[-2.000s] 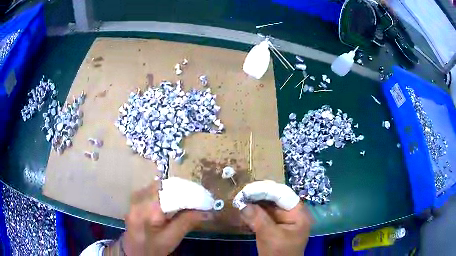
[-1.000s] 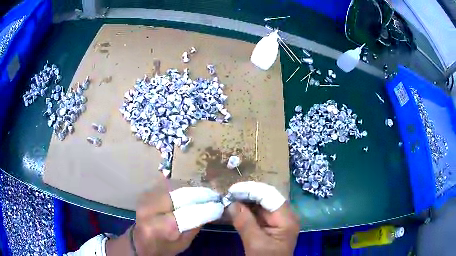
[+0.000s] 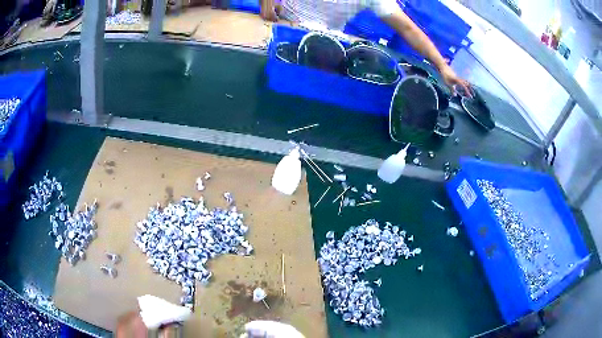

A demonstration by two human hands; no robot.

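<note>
My left hand (image 3: 153,317), with white finger coverings, is at the bottom edge, mostly cut off. Only a white finger covering of my right hand (image 3: 270,329) shows at the bottom edge. What either hand holds is hidden. A heap of silvery stemmed caps (image 3: 188,234) lies on the cardboard sheet (image 3: 119,171). A whitish round piece (image 3: 259,294) with a thin stick in it lies on a dark stain, beside a straw-coloured stick (image 3: 284,274). A heap of silvery round caps (image 3: 360,254) lies on the green bench at right.
Small silvery clusters (image 3: 72,231) lie at left. Two white squeeze bottles (image 3: 288,173) (image 3: 393,166) stand or lie near loose sticks. Blue bins are at left (image 3: 30,155) and right (image 3: 485,257). Across the rail (image 3: 198,135), a person's hand (image 3: 457,82) touches dark oval-framed items (image 3: 414,109).
The view has tilted up and turned right, showing the far bench and another person's arm. My hands, earlier fully visible with fingertips together around a small silvery piece, are now mostly below the bottom edge.
</note>
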